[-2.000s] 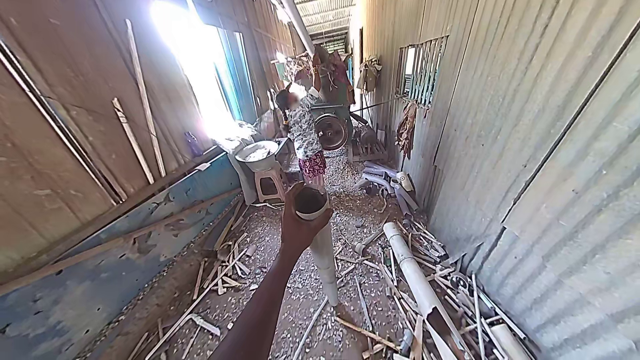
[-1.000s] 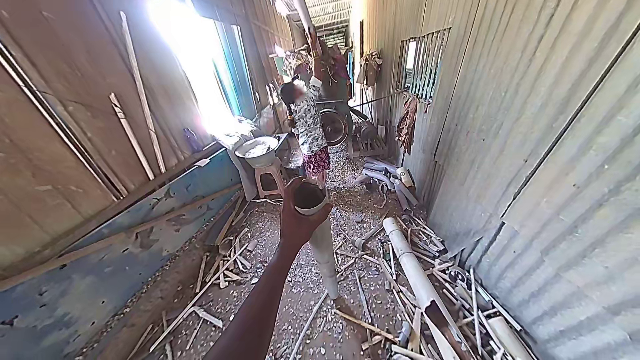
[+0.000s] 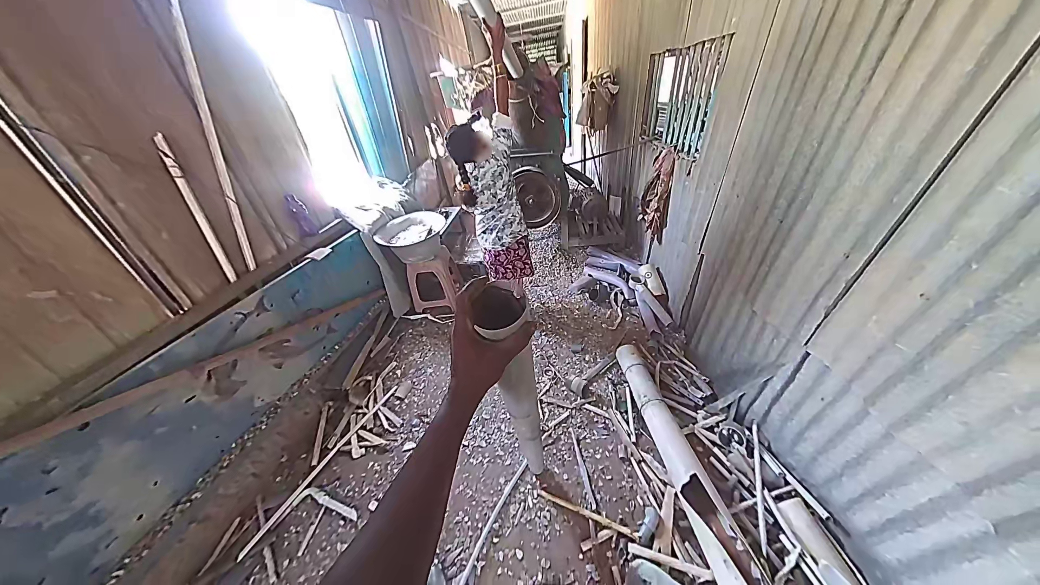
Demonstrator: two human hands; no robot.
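Note:
One of my hands, whose forearm rises from the bottom centre, grips the open upper end of a pale plastic pipe. Its thumb shows at the right of the rim, so I take it for my left hand. Below it the pipe stands roughly upright, its lower end at the littered floor. My other hand is not in view. Beyond the pipe a person in a patterned top stands with one arm raised to another pale pipe, beside a machine with a round wheel.
A metal basin rests on a plastic stool at the left. On the right lie a broken pipe, wood scraps and grey-purple pipes. A corrugated metal wall bounds the right side.
The person's raised arm has come up more plainly onto the upper pipe. My hand keeps its grip on the pipe's end.

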